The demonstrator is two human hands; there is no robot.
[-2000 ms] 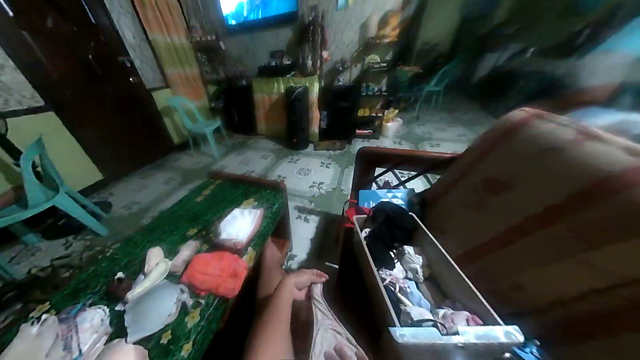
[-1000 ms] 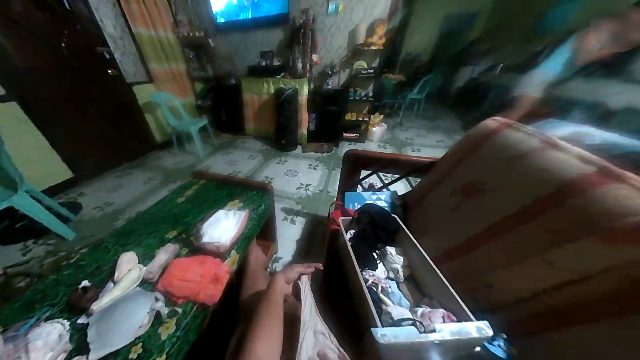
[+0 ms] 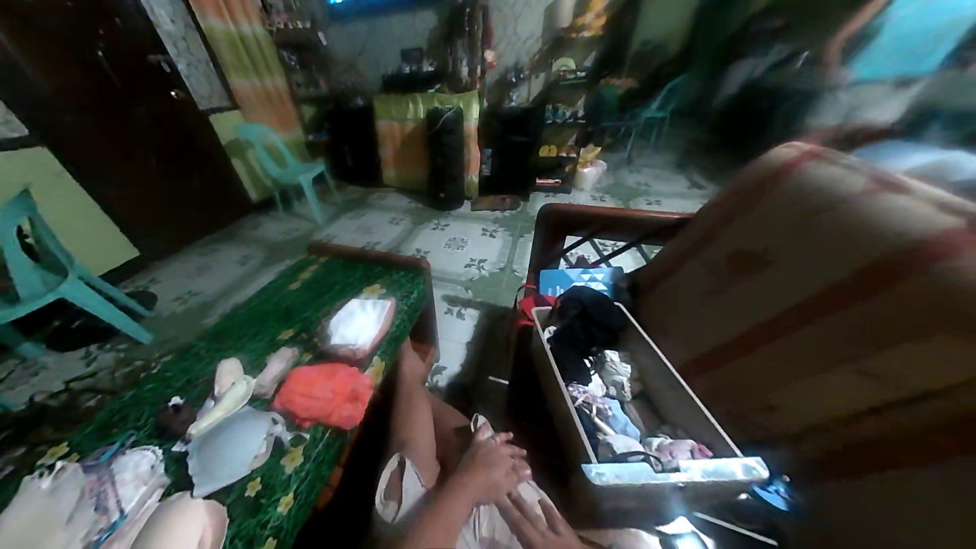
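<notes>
A pale cloth garment [image 3: 488, 522] lies spread over my lap at the bottom centre. My left hand [image 3: 492, 465] rests on its upper part with fingers bent; whether they pinch the cloth is unclear. Lower and to the right, my right hand [image 3: 537, 522] lies on the same cloth, partly cut off by the frame's edge. To the right stands a long open drawer [image 3: 679, 381] holding a black cloth [image 3: 591, 320] and several small crumpled garments [image 3: 614, 415]. On the green table cover at left are an orange-red folded cloth [image 3: 324, 395], a white folded cloth [image 3: 360, 328] and several pale garments [image 3: 232, 450].
The wooden table's edge [image 3: 370, 255] is close on the left. A cushion with red stripes [image 3: 808, 305] rises beside the drawer. A blue box [image 3: 581, 280] sits behind the drawer. Green plastic chairs [image 3: 286, 164] stand farther off. A person in blue [image 3: 907, 38] is at the upper right.
My right hand has come into plain view on the pale garment. The cloth, earlier hanging from my left hand, now lies lower over my lap. The person at the right has moved.
</notes>
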